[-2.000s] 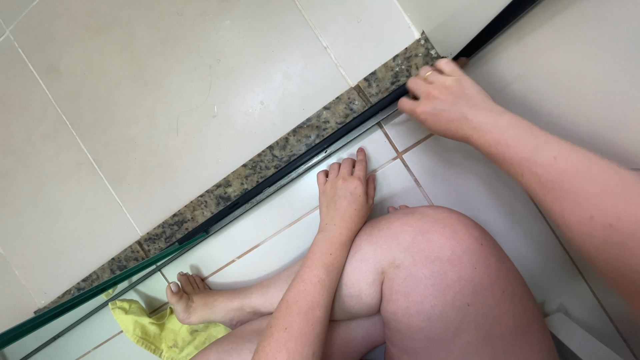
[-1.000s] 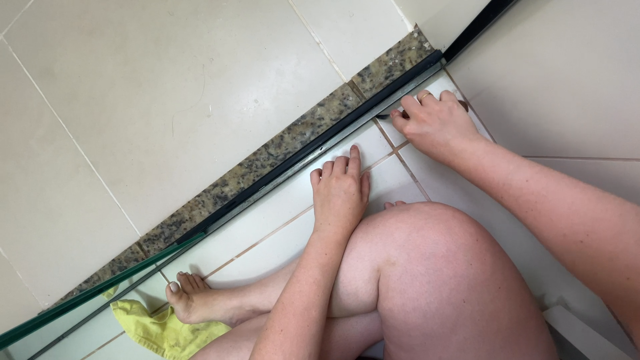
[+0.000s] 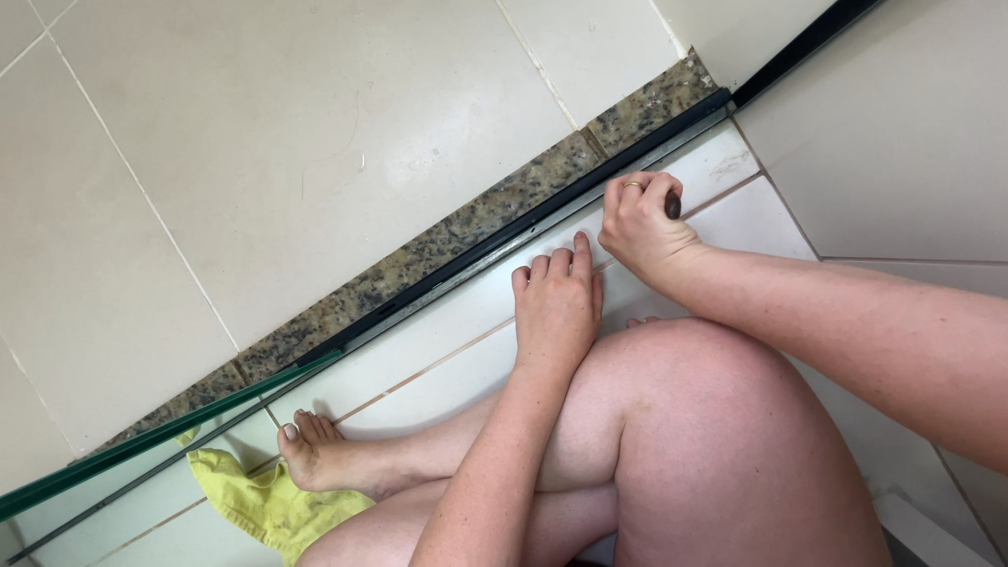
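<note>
My right hand (image 3: 646, 224), with a ring on one finger, is closed around a dark brown handle (image 3: 672, 205); the tool's other end is hidden under the fingers. It rests beside the metal track (image 3: 504, 250) of a shower door, over the white floor tiles. Just left of it, my left hand (image 3: 557, 303) lies palm down, its fingertips on the tile near the track and its index finger stretched out. Nothing shows in the left hand. A black strip (image 3: 551, 205) runs along the track, against a speckled granite sill (image 3: 472, 213).
A green-edged glass panel (image 3: 173, 421) stands over the track at lower left. A yellow cloth (image 3: 268, 504) lies under my bare foot (image 3: 315, 457). My bent knee is close below both hands. A tiled wall (image 3: 890, 150) rises at the right, with a brownish smudge (image 3: 732, 164) on the tile near the corner.
My right hand has moved down and left along the track from near the corner, uncovering the smudged tile. My left hand has stayed in almost the same place.
</note>
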